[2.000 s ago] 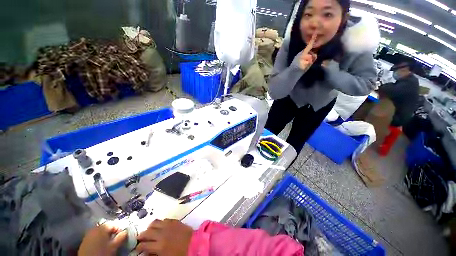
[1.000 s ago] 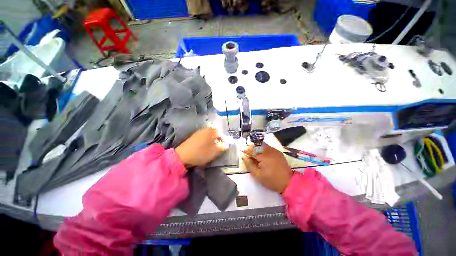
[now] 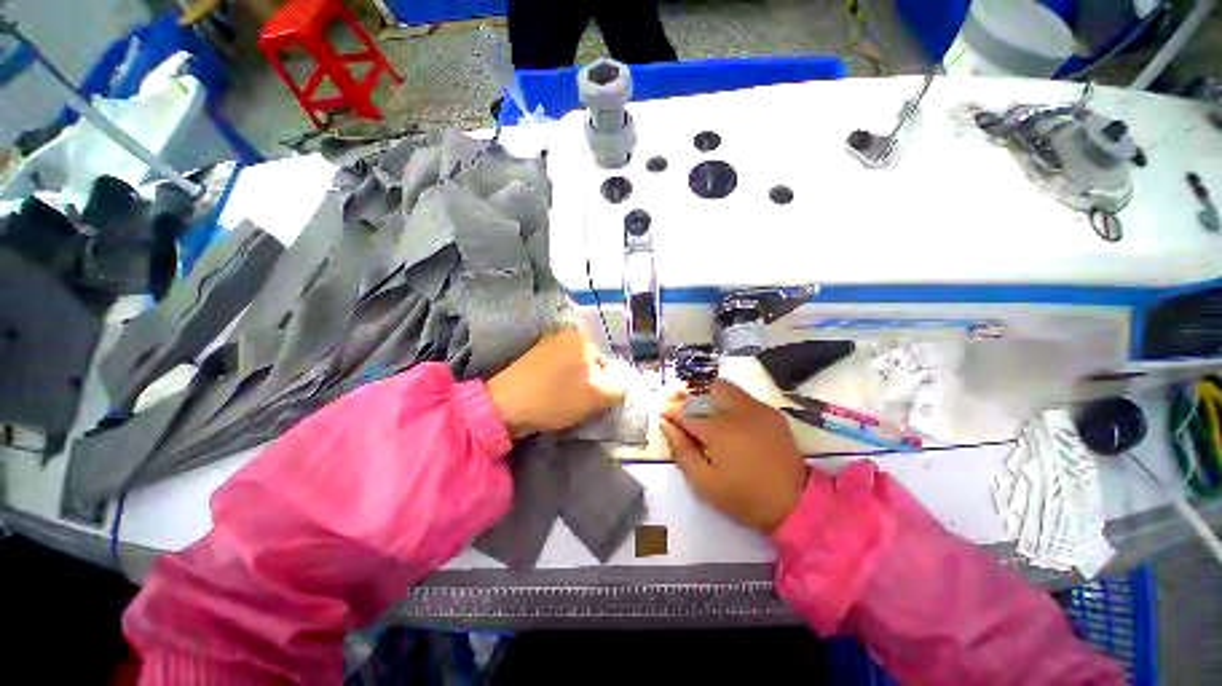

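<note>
A grey cut piece (image 3: 619,425) lies at the needle area of the white sewing machine (image 3: 871,215). My left hand (image 3: 552,385) is closed on its left part, fingertips just left of the needle. My right hand (image 3: 737,453) is right of the needle, fingers curled and thumb close to the piece; whether it grips the piece is hidden. The presser foot is blurred by glare. Joined or overlapping grey pieces (image 3: 600,501) hang toward the front edge below my left hand. A large heap of grey pieces (image 3: 322,315) lies left of the machine.
A black object (image 3: 804,362), pens (image 3: 858,426) and a white ribbed bundle (image 3: 1052,496) lie right of my right hand. A brown square (image 3: 651,540) is near the ruler-marked front edge (image 3: 603,598). Blue crates, a red stool (image 3: 322,60) and a person's dark legs (image 3: 590,30) are beyond.
The view has swung from the standing person down to the table, then moved slightly closer. Both hands stay by the needle. Dark legs now show behind the machine.
</note>
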